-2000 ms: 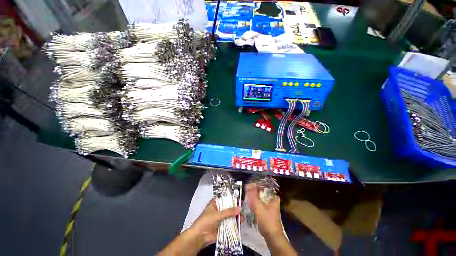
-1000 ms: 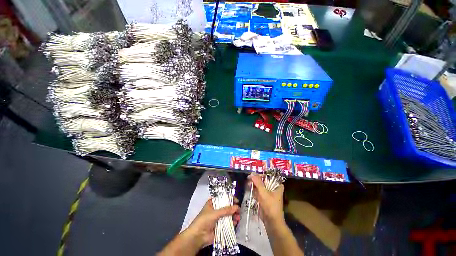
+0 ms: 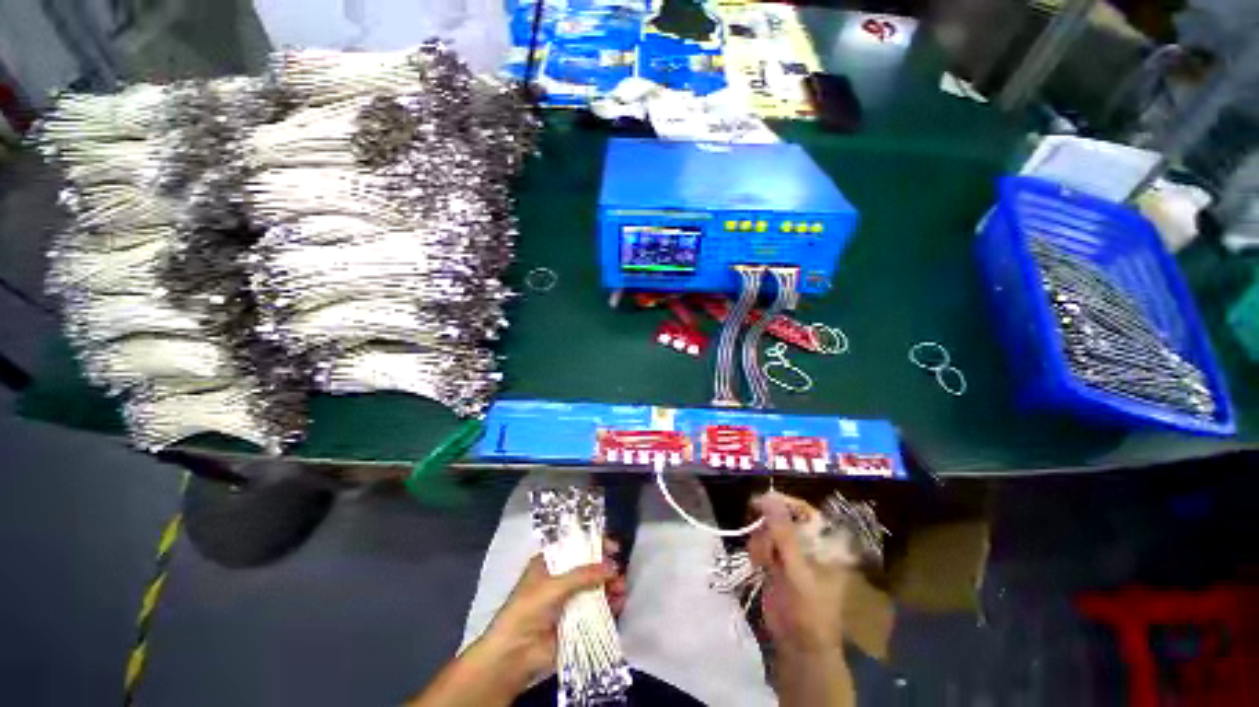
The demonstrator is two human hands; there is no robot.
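My left hand point(image 3: 541, 605) is closed around a bundle of white cables point(image 3: 591, 638) with silvery-dark ends, held upright above my lap. My right hand point(image 3: 801, 569) is slightly blurred and holds other cables point(image 3: 852, 525) in front of the bench edge. A single white cable point(image 3: 701, 522) arches from my right fingers to the left red socket board point(image 3: 643, 446) on the blue fixture bar point(image 3: 539, 432). The blue cable tester point(image 3: 725, 207) has a lit screen, and ribbon leads point(image 3: 729, 352) run from it down to the bar.
Stacked white cable bundles point(image 3: 373, 249) lie on the left of the green mat. A blue basket point(image 3: 1008, 276) with greyer cables is on the right. Small pale loops point(image 3: 939, 367) and red boards point(image 3: 679, 336) lie near the tester. Printed blue sheets point(image 3: 594, 69) lie behind it.
My right hand has moved right and a little down, and a single cable now arches to the socket board. My left hand still holds its bundle. The whole view has shifted.
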